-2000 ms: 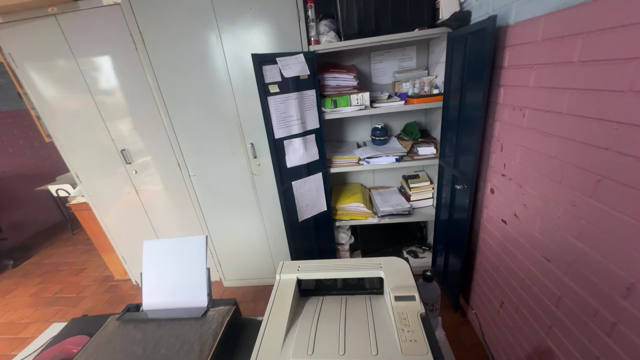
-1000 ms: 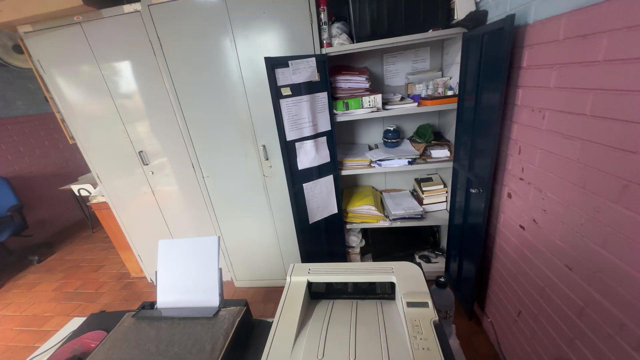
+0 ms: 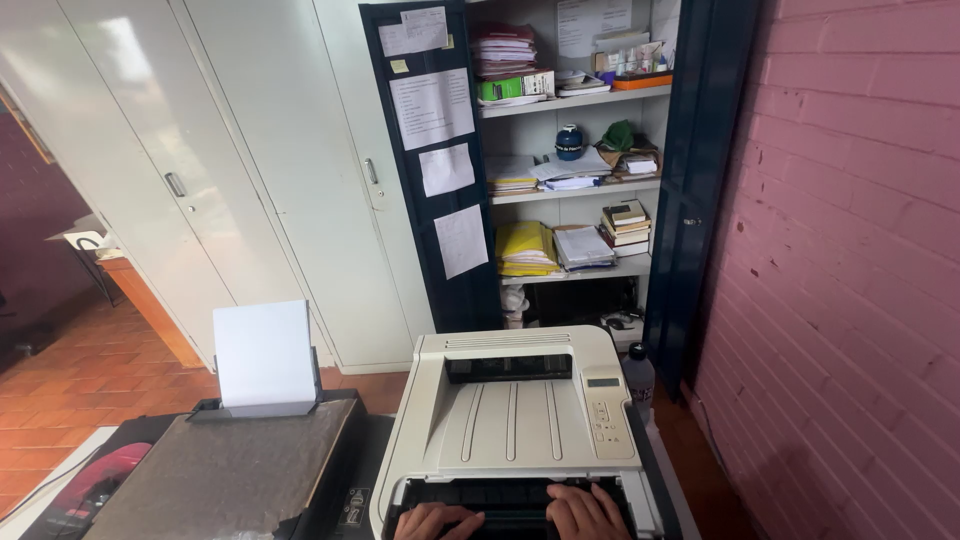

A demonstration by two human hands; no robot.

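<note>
A beige laser printer point(image 3: 510, 420) stands in the lower middle, its front opening showing a dark interior point(image 3: 510, 495). Both hands reach into that front area from the bottom edge. My left hand point(image 3: 439, 521) lies at the left of the opening, fingers bent over a dark part. On the right side of the same opening rests my right hand point(image 3: 586, 512), its fingers spread over the dark part. Whether either hand grips something is hidden by the fingers and the frame edge.
A black inkjet printer point(image 3: 349, 442) with white paper point(image 3: 264, 356) upright in its feeder stands to the left. A bottle point(image 3: 638, 375) stands right of the laser printer. Behind are an open dark-blue-doored cabinet point(image 3: 570, 191) with papers and books, grey lockers point(image 3: 337, 187) and a pink brick wall point(image 3: 847, 225).
Both hands have come into view at the front of the laser printer; neither showed earlier. Its front opening is now visible. The view has moved down toward the printer.
</note>
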